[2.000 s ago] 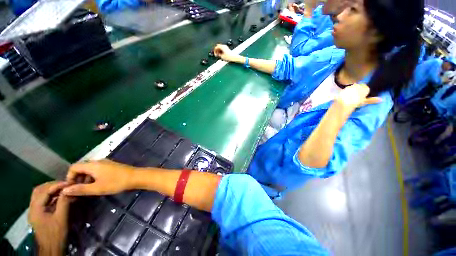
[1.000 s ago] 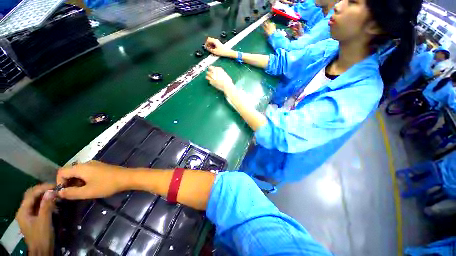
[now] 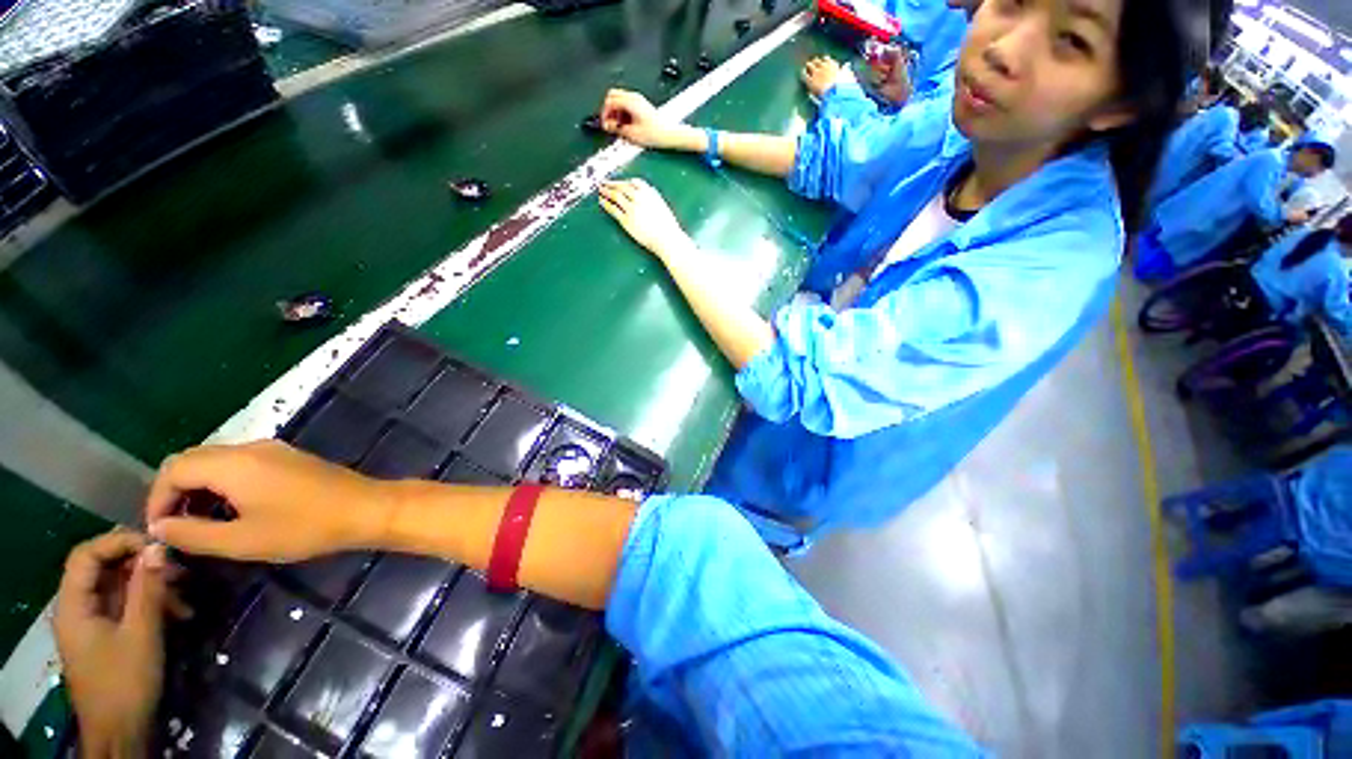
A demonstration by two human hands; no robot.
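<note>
My right hand (image 3: 267, 504), bare with a red wristband, reaches in from the right over the black blister tray (image 3: 341, 675). My left hand (image 3: 116, 638) is at the lower left, below and beside it. Their fingertips meet at the tray's left side, fingers bent. A tiny pale fleck (image 3: 153, 544) shows where they meet; whether a larger part is held is hidden by the fingers. The visible tray pockets are mostly bare, with small white bits. A round shiny part (image 3: 570, 464) sits in a pocket near the far right corner.
Round dark units (image 3: 306, 309) lie on the green belt (image 3: 178, 252) beyond the worn white rail (image 3: 489, 245). Stacked black trays (image 3: 141, 104) stand at the upper left. A person in a blue smock (image 3: 949, 341) sits at right, hands at the rail and bench. A red bin (image 3: 857, 17) is farther off.
My hands stay together at the fingertips; a small dark bit seen between them a second ago no longer shows. The neighbour's raised hand has come down to the bench, and their head has turned.
</note>
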